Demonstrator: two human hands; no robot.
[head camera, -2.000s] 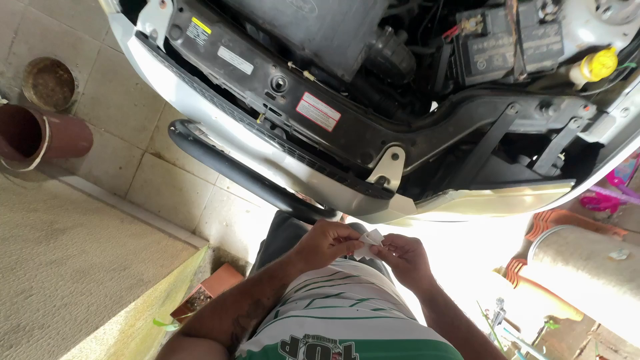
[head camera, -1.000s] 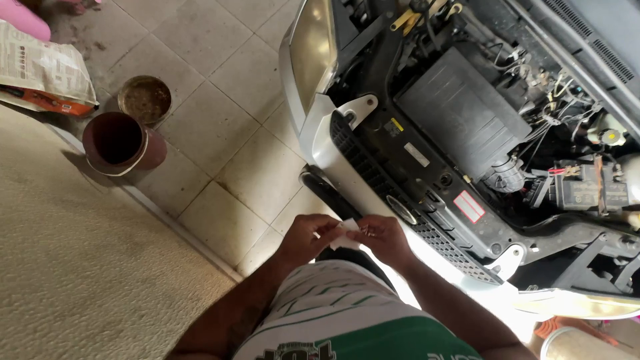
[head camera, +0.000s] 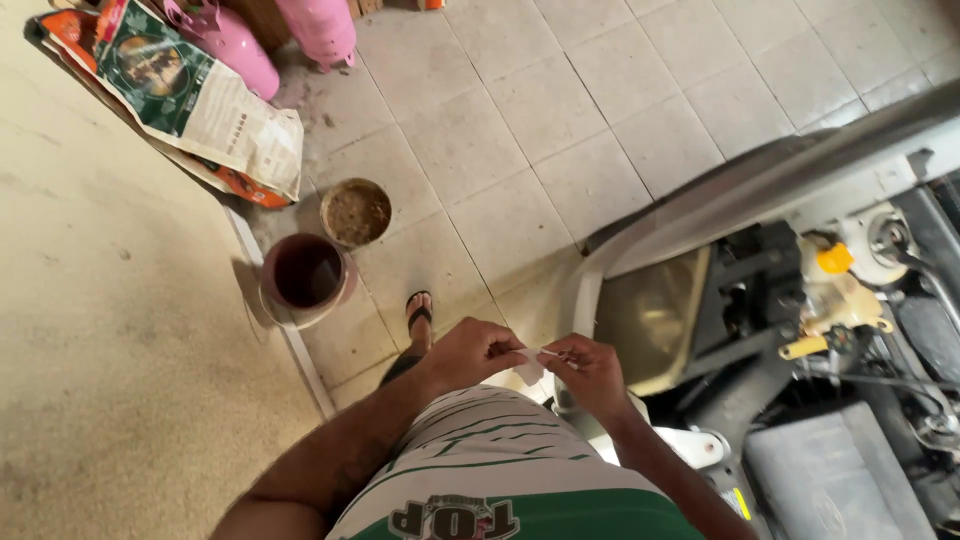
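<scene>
Just in front of my shirt, my left hand (head camera: 474, 351) pinches one edge of a small, thin white piece, paper or cloth (head camera: 531, 367). My right hand (head camera: 589, 369) grips its other side between thumb and fingers, where a narrow white strip or stick also shows. What exactly the piece is, I cannot tell. Both hands are close together, beside the headlight (head camera: 651, 319) of a car whose engine bay is uncovered.
On the tiled floor (head camera: 480, 142) stand a dark red pot (head camera: 306, 271) and a round pan (head camera: 356, 212) beside the wall (head camera: 135, 330). Printed bags (head camera: 232, 124) and pink gas cylinders (head camera: 319, 30) lie beyond. At right are a yellow-capped reservoir (head camera: 836, 259) and a black engine cover (head camera: 840, 472).
The view has swung far left along the car's front, with the bags and pink cylinders now fully in sight. Both hands keep hold of the white piece. My sandalled foot now shows.
</scene>
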